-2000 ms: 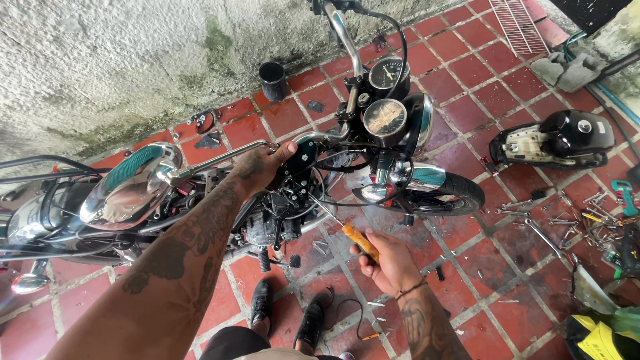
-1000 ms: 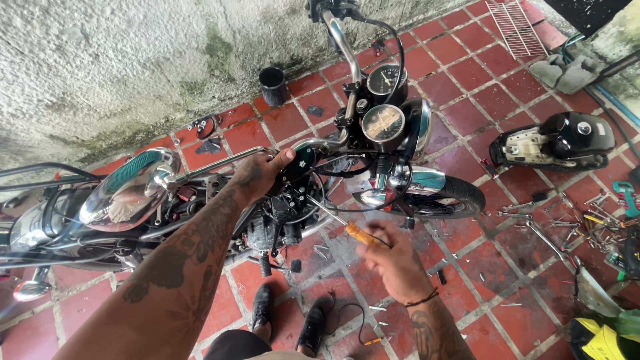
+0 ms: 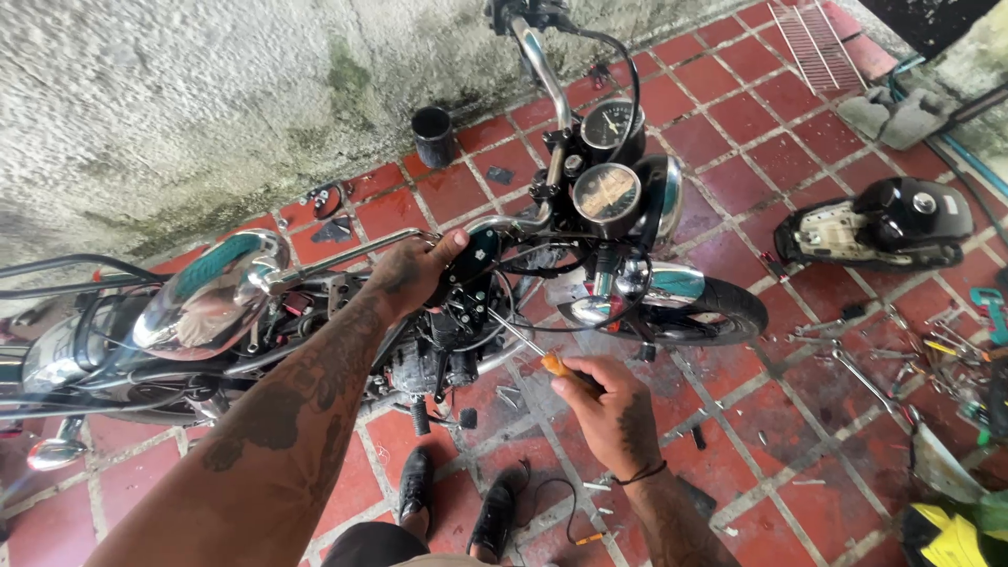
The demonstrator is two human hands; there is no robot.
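A screwdriver with an orange handle (image 3: 555, 365) is in my right hand (image 3: 610, 405), its fingers closed around the grip. Its thin metal shaft points up and left to a black bracket with several bolts (image 3: 470, 305) on the motorcycle. My left hand (image 3: 417, 272) grips the left end of a dark panel with screws (image 3: 478, 250) at the handlebar's near grip end, thumb on top. Chrome handlebar (image 3: 543, 71), two round gauges (image 3: 606, 193) and a round mirror (image 3: 213, 295) surround the hands. The engine (image 3: 429, 370) lies just below the bracket.
A black fuel tank or body part (image 3: 913, 224) lies on the red tiles at right, with wrenches (image 3: 862, 378) and scattered tools below it. A black cup (image 3: 433, 135) stands by the rough wall. A cable (image 3: 563, 484) lies near my shoes (image 3: 494, 508).
My right hand's fingers, looser around the screwdriver handle a second ago, are closed around it now. My left hand stays at the dark panel.
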